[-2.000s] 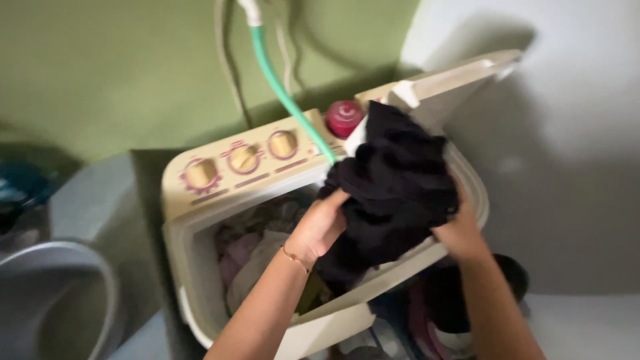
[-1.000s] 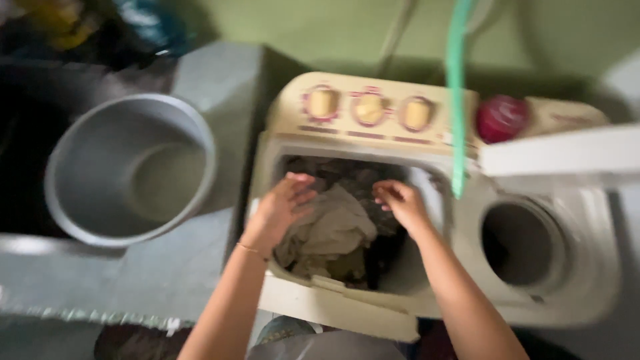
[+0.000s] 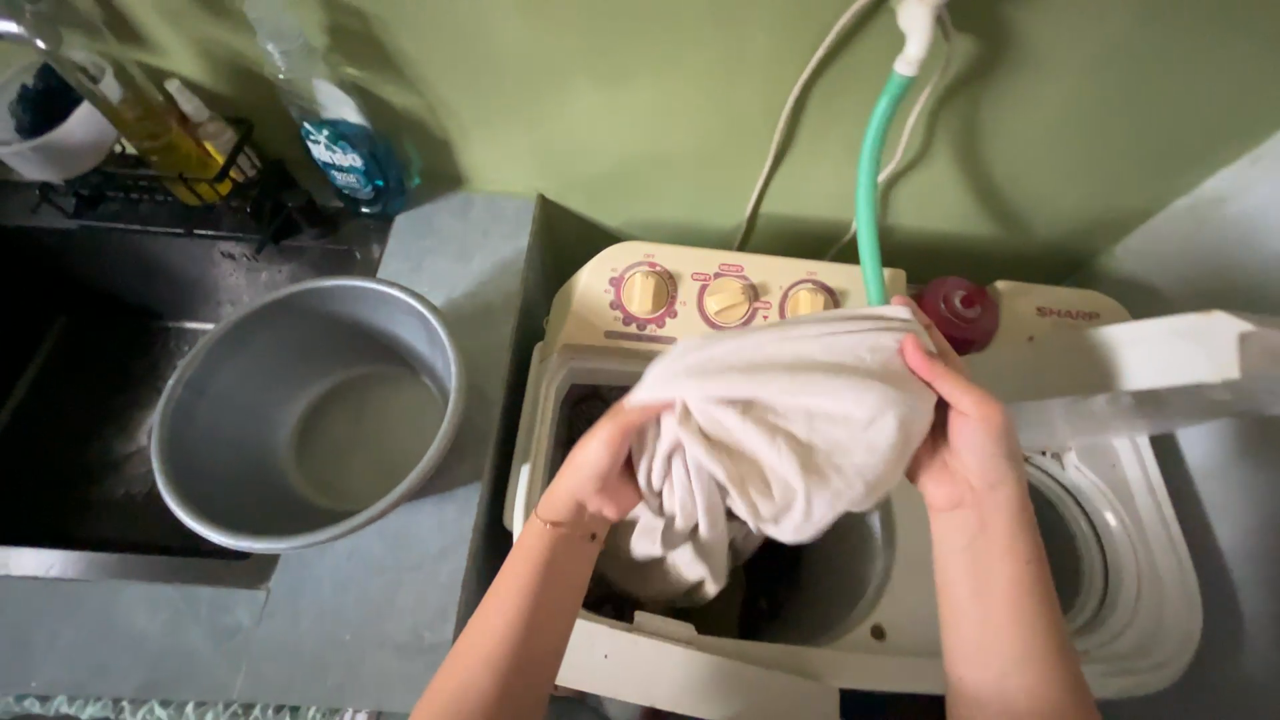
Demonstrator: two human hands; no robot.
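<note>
Between my two hands a bunched off-white cloth [image 3: 780, 400] is held over the wash tub of a cream twin-tub washing machine [image 3: 590, 310]. My left hand [image 3: 600, 460] grips its left side, a thin bracelet at the wrist. My right hand [image 3: 955, 420] holds the upper right end, thumb on top. Part of the cloth hangs down into the tub, where dark laundry [image 3: 590, 410] is partly visible. The spin tub [image 3: 1070, 540] lies to the right, partly behind my right forearm.
A grey basin [image 3: 370, 430] rests at the left, over the counter and the dark sink [image 3: 80, 400]. A green hose [image 3: 875, 190] comes down behind the machine's panel. A raised lid [image 3: 1130, 355] and a dark red round object [image 3: 960, 312] are at the right. A bottle of blue liquid [image 3: 350, 160] stands behind.
Two seconds ago both hands held a black cloth above the machine; one second ago they were empty over the wash tub. Now they have lifted the off-white cloth that lay in it.
</note>
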